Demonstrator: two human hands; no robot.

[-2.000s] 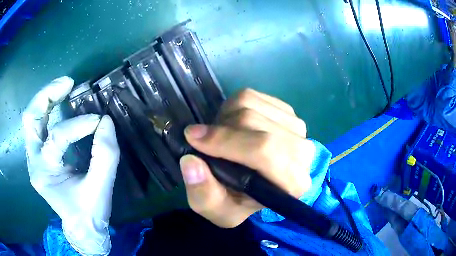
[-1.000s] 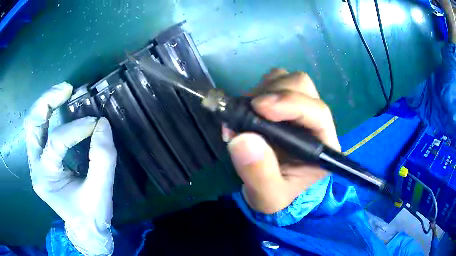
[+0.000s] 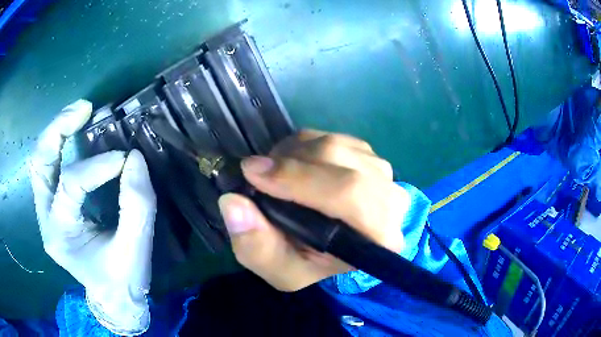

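Several long black plastic housings (image 3: 198,105) lie side by side, slanted, with small shiny spots inside their upper ends. My right hand (image 3: 316,204), bare, is shut on a black soldering iron (image 3: 375,253). Its brass-coloured collar is over the housings, and its thin tip points up-left at the second housing from the left. My left hand (image 3: 99,217), in a white glove, pinches thumb and forefinger together at the left housings. A very thin strand of solder wire seems to be at its fingertips; the tip contact is too small to tell.
The green bench surface (image 3: 369,72) surrounds the housings. Two black cables (image 3: 491,72) hang across it at upper right. Blue boxes (image 3: 560,257) with a yellow-ended cable stand at lower right, beside blue floor with a yellow line. A person's blue sleeve (image 3: 573,131) shows at the right edge.
My right hand moved the iron off to the right, with the tip raised, then brought it back left over the housings. My left hand has barely moved.
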